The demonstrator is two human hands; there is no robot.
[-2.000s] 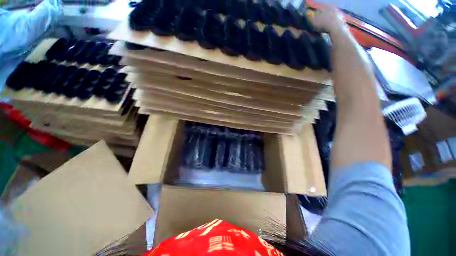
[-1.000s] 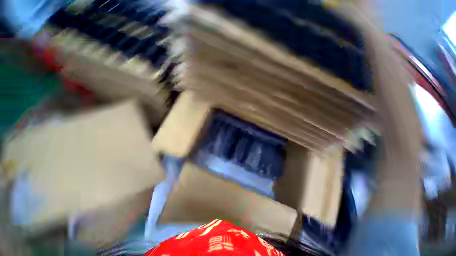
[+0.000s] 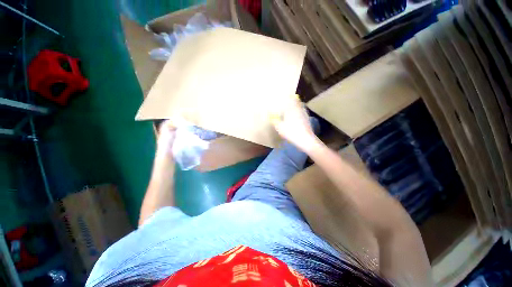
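Observation:
A flat brown cardboard sheet [image 3: 230, 78] lies tilted over the open bag supply carton [image 3: 224, 156]. My right hand [image 3: 295, 126], with yellow finger cots, grips the sheet's near right edge. My left hand [image 3: 167, 128] is at the near left corner, partly hidden by the sheet and blurred. A crumpled clear bag [image 3: 190, 151] hangs beside it and seems held in it. More clear bags [image 3: 193, 25] stick up behind the sheet.
The packing carton [image 3: 348, 196] with rows of black bagged parts [image 3: 401, 162] is at right. Stacked cardboard sheets [image 3: 460, 89] rise beyond it. A red stool [image 3: 58, 77] stands on the green floor at left, with a closed brown carton [image 3: 95, 224] at lower left.
The view has swung left and down. My right hand has come from the stacked parts to the cardboard sheet. My left hand and the clear bag have come into view.

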